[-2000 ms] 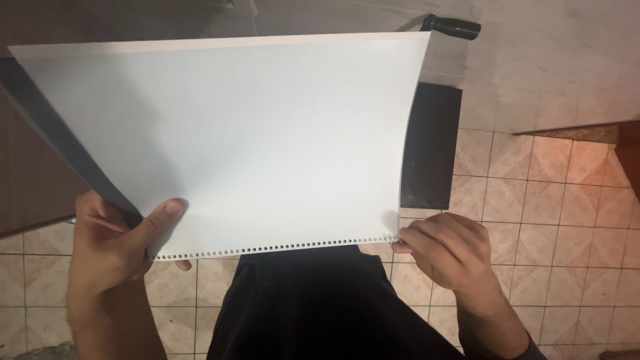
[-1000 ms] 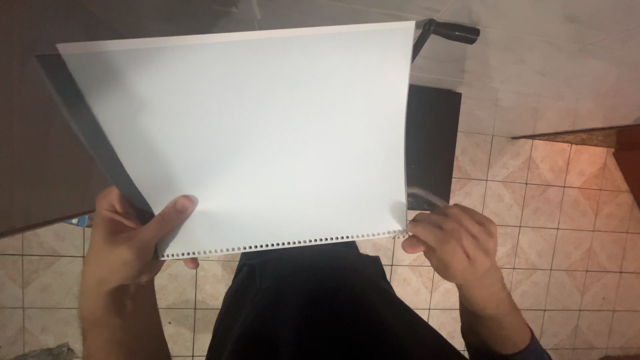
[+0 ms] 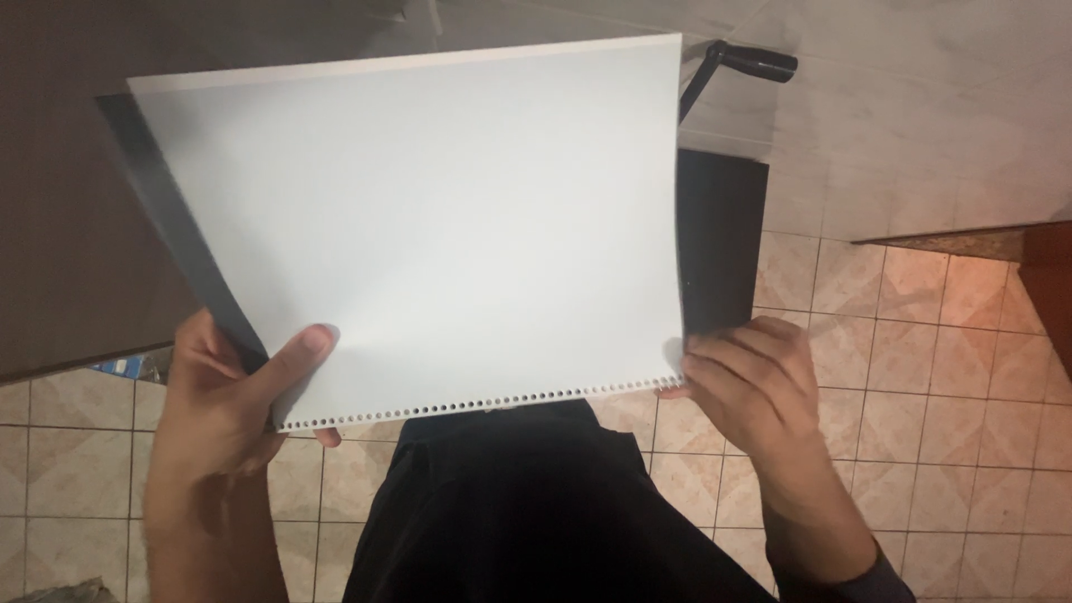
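White paper sheets with a row of punched holes along the edge nearest me are held up between my hands. A dark cover shows behind them on the left. My left hand grips the lower left corner, its thumb lying on the white face and a fingertip showing below the holes. At the lower right corner, the fingers of my right hand pinch the holed edge. Whether one sheet or a stack is held cannot be told.
A black crank handle shows past the sheets' upper right corner, above a black flat panel. Grey marbled tile lies behind. Below are floor tiles, with a reddish-brown piece at right and a dark surface at left.
The paper and my left hand have shifted to the right, and more of the dark cover shows at the left. My right hand stays at the right corner, its fingers changing position.
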